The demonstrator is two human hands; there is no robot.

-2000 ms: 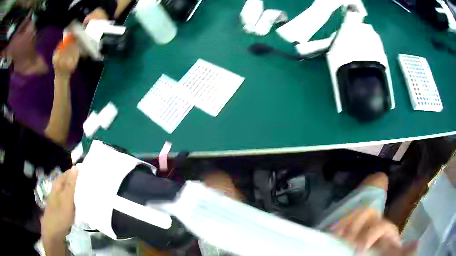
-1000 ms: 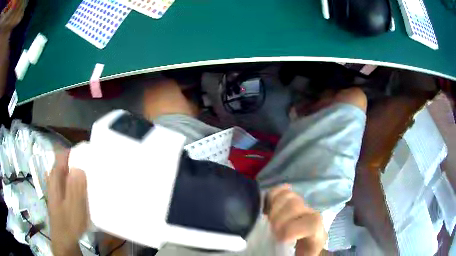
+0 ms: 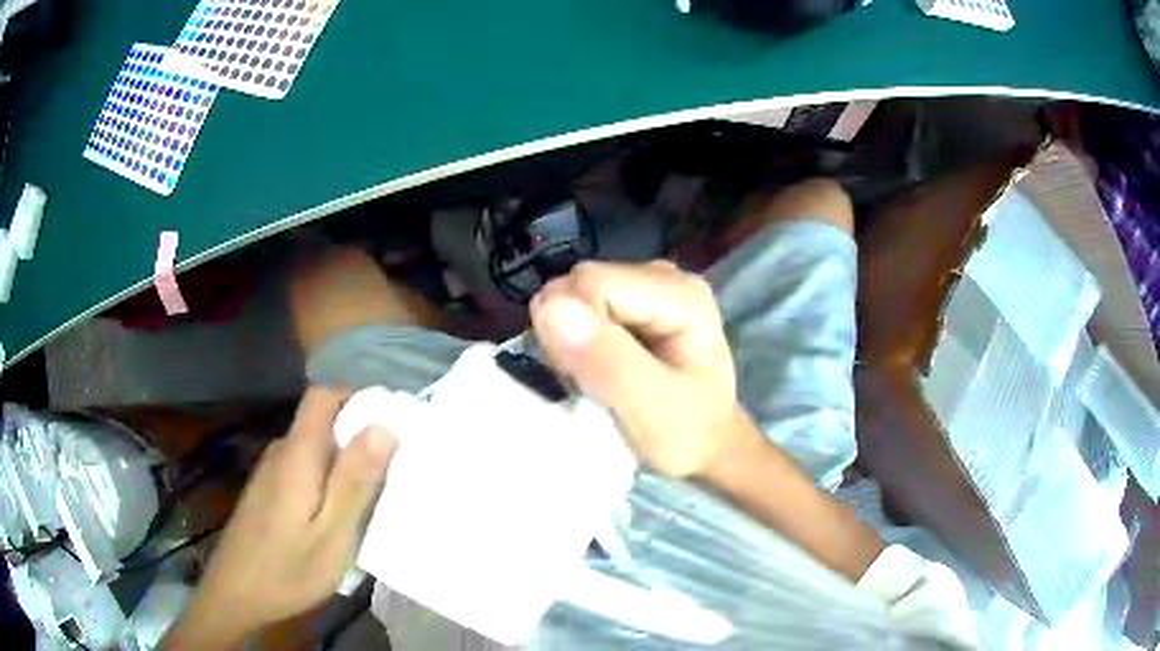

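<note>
A white security camera (image 3: 496,496) lies over my lap, its bracket end to the left. My left hand (image 3: 299,496) grips it at the bracket end. My right hand (image 3: 649,356) is above the camera's upper edge, beside a black patch, with its fingers curled; whether they pinch something is hidden. A clear ribbed air cushion sleeve (image 3: 712,560) lies at the camera's lower right, under my right forearm, and covers the camera's front end. The sleeve is partly blurred.
The green table (image 3: 509,64) has round sticker sheets (image 3: 153,117) at left and a pink tape tab (image 3: 168,270) on its edge. A carton of clear sleeves (image 3: 1030,369) stands right, wrapped cameras (image 3: 76,509) left. Another camera (image 3: 776,10) is cut off at top.
My right hand has moved from the camera's black front to its upper edge. The clear sleeve now covers that front. The view has shifted, and the label sheet on my lap no longer shows.
</note>
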